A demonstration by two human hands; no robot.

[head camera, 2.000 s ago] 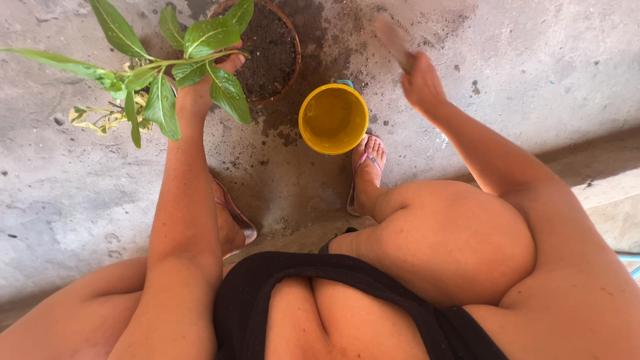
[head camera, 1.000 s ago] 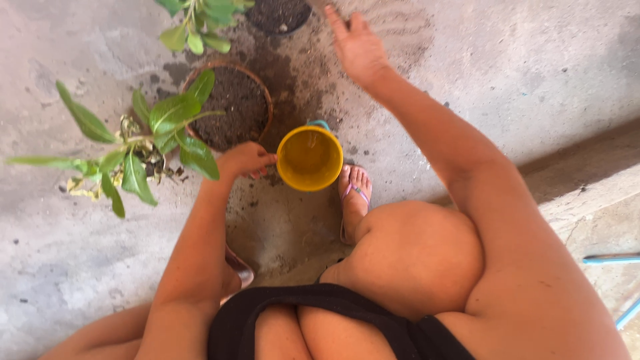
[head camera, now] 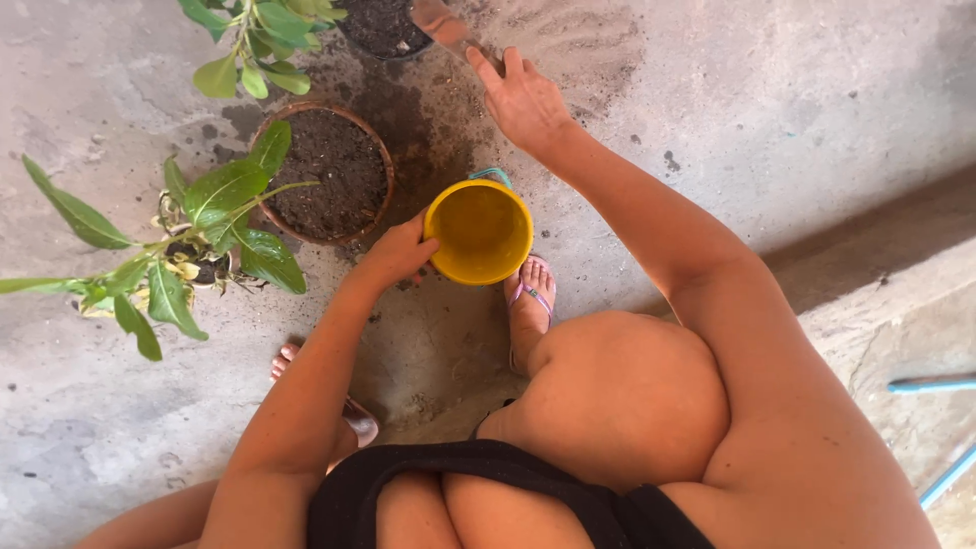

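Observation:
My left hand (head camera: 396, 255) grips the left rim of a yellow plastic bucket (head camera: 479, 232), which has a light blue handle and a little murky liquid or residue inside. In my right hand (head camera: 526, 95) is a flat-bladed tool (head camera: 446, 29), perhaps a trowel, its blade beside a dark pot of soil (head camera: 383, 27) at the top. Left of the bucket stands a round terracotta-coloured pot (head camera: 390, 171) filled with dark soil. A leafy plant in a small pot (head camera: 225, 194) leans beside it, one stem reaching over the soil.
Another leafy plant (head camera: 263, 34) is at the top left. My feet in flip-flops (head camera: 534, 293) are close below the bucket and pot. A raised concrete ledge (head camera: 877, 259) runs along the right, with light blue bars (head camera: 949, 480) beyond it. Damp soil marks the concrete floor.
My left hand has moved from the plant by the round pot to the bucket's rim. The view has shifted, bringing the top plant and dark pot into sight.

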